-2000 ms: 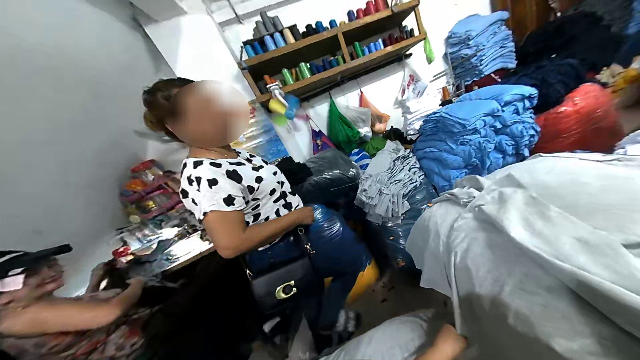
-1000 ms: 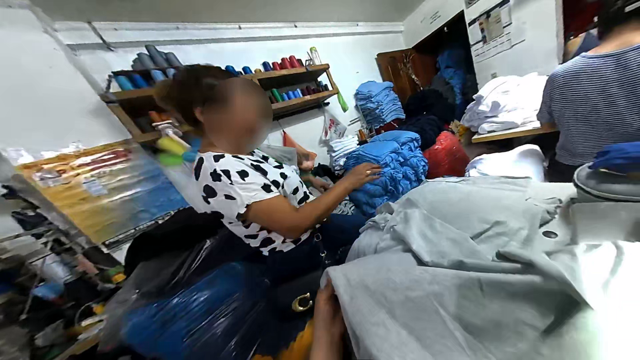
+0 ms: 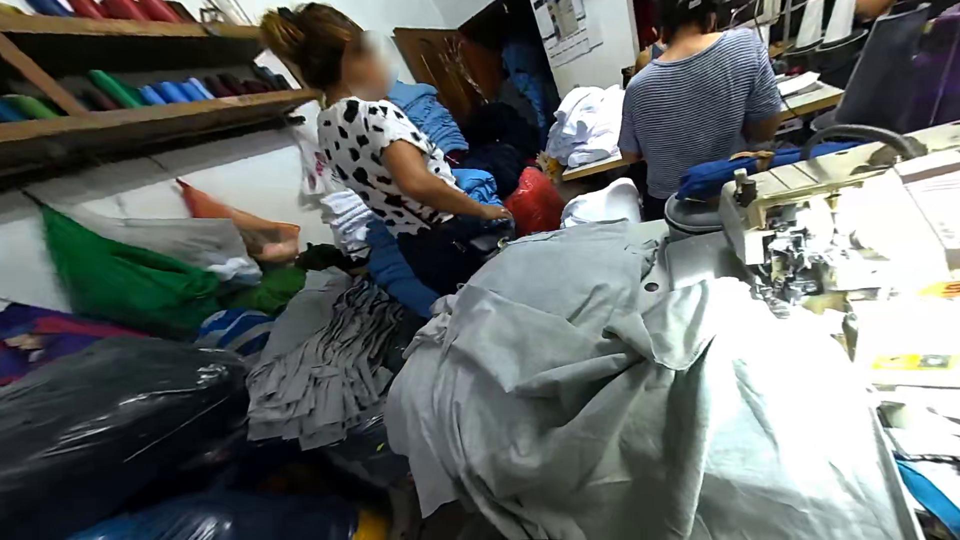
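Note:
Neither of my hands shows in the head view. Pale grey cloth (image 3: 570, 390) lies in loose folds over the worktable nearest me and hangs down past its left edge. At the right stands an industrial sewing machine (image 3: 810, 247), brightly lit, with its metal needle and looper parts uncovered. A rolled blue cloth (image 3: 720, 176) rests beside a dark grey rounded container (image 3: 694, 216) behind the machine. Left of the table is a layered stack of cut grey fabric pieces (image 3: 322, 367).
A person in a spotted top (image 3: 382, 150) stands beyond the table; another in a striped shirt (image 3: 682, 112) faces away. Black plastic bags (image 3: 112, 412) fill the lower left. Thread cones sit on a wooden shelf (image 3: 165, 120). A red bag (image 3: 534, 201) lies farther back.
The view has swung right. The person in the spotted top has moved farther off. A hand at the grey cloth's near edge one second ago is out of sight now.

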